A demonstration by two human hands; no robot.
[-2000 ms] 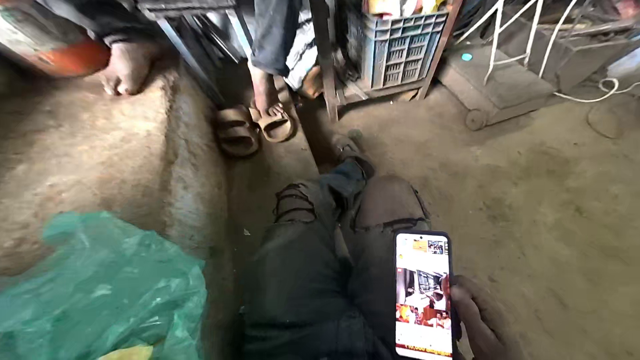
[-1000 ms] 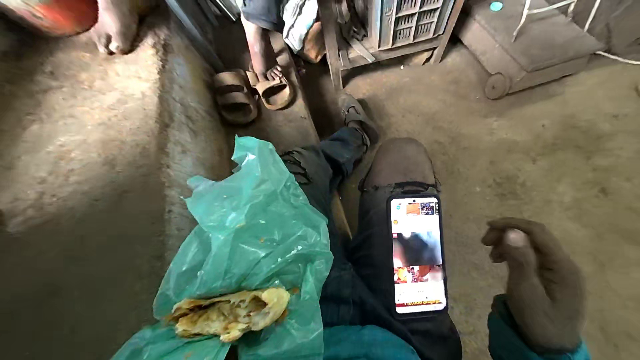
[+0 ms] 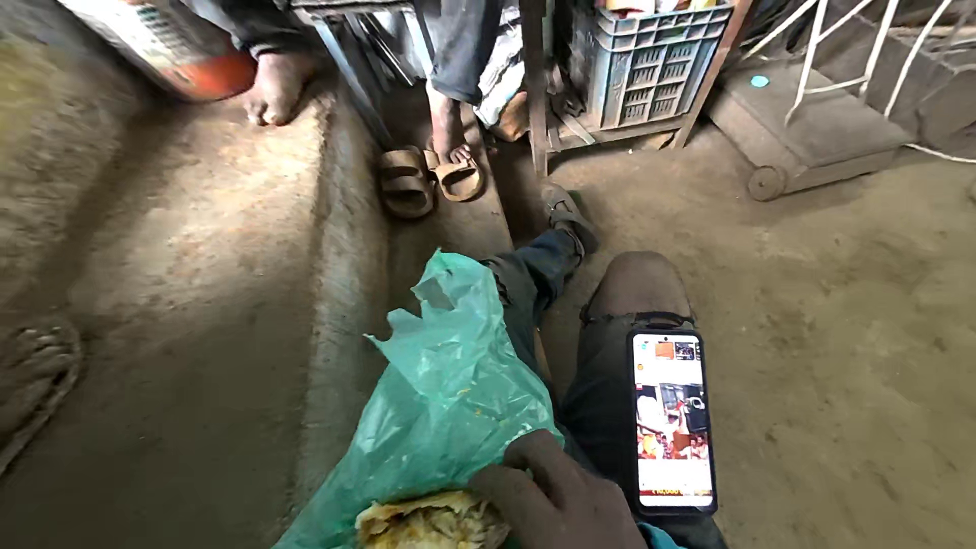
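Note:
A piece of filled flatbread or pastry [image 3: 431, 522] lies on a green plastic bag [image 3: 450, 396] at the bottom centre, over my lap. My right hand [image 3: 557, 496] reaches in from the lower right, its fingers at the right side of the food; whether they grip it cannot be told. A lit smartphone [image 3: 672, 423] in a dark case rests on my right thigh, to the right of that hand, with nothing holding it. My left hand is out of sight.
Another person's bare feet [image 3: 276, 88] show at the top, one on a concrete ledge [image 3: 229, 229], one by brown sandals [image 3: 406, 183]. A blue plastic crate [image 3: 648, 76] sits on a low frame. At the top right is a flat wheeled platform [image 3: 816, 137].
My right hand was on the phone, then apart from it over the floor at right; now it is at the food. The green bag has come from the left side to over my lap.

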